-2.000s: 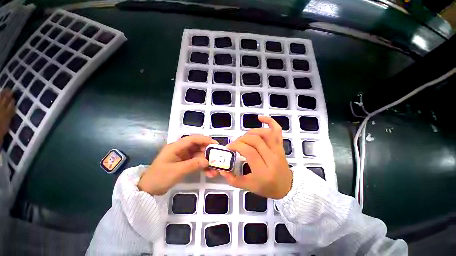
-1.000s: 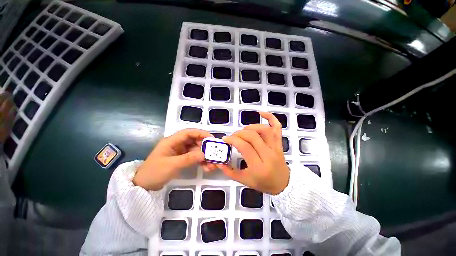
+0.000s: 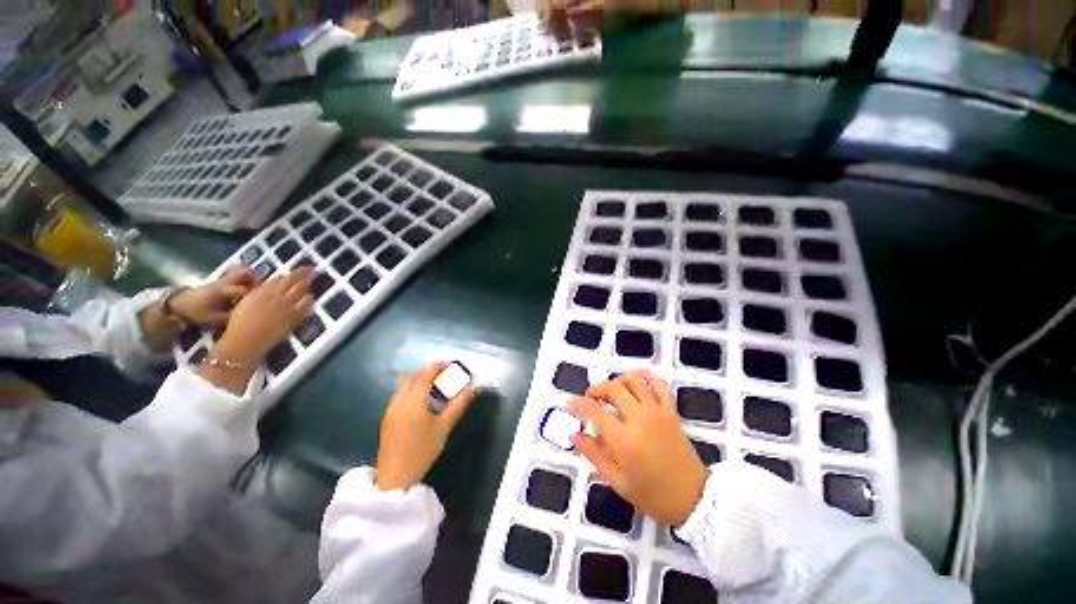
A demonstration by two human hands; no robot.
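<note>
A white foam tray (image 3: 876, 354) with five columns of pockets holds dark-faced watches. A lit watch (image 3: 561, 427), white with a blue edge, lies at a pocket in its leftmost column. My right hand (image 3: 643, 448) is over the tray, fingers bent, with fingertips at that watch's right edge; whether they grip it is unclear. My left hand (image 3: 413, 434) is left of the tray, thumb and fingers around a second watch (image 3: 451, 379) with a white lit face, at or just above the bench.
At left, another person's hands (image 3: 266, 313) work over a similar tray (image 3: 395, 254). Stacked trays (image 3: 224, 165) stand behind it. Another tray (image 3: 502, 53) lies at the far side of the green bench (image 3: 472, 295). A white cable (image 3: 973, 437) hangs at right.
The view has swung left and up. My hands have parted: the left moved off the tray to the loose watch, the right to the leftmost column. The loose watch's face has turned from orange to white.
</note>
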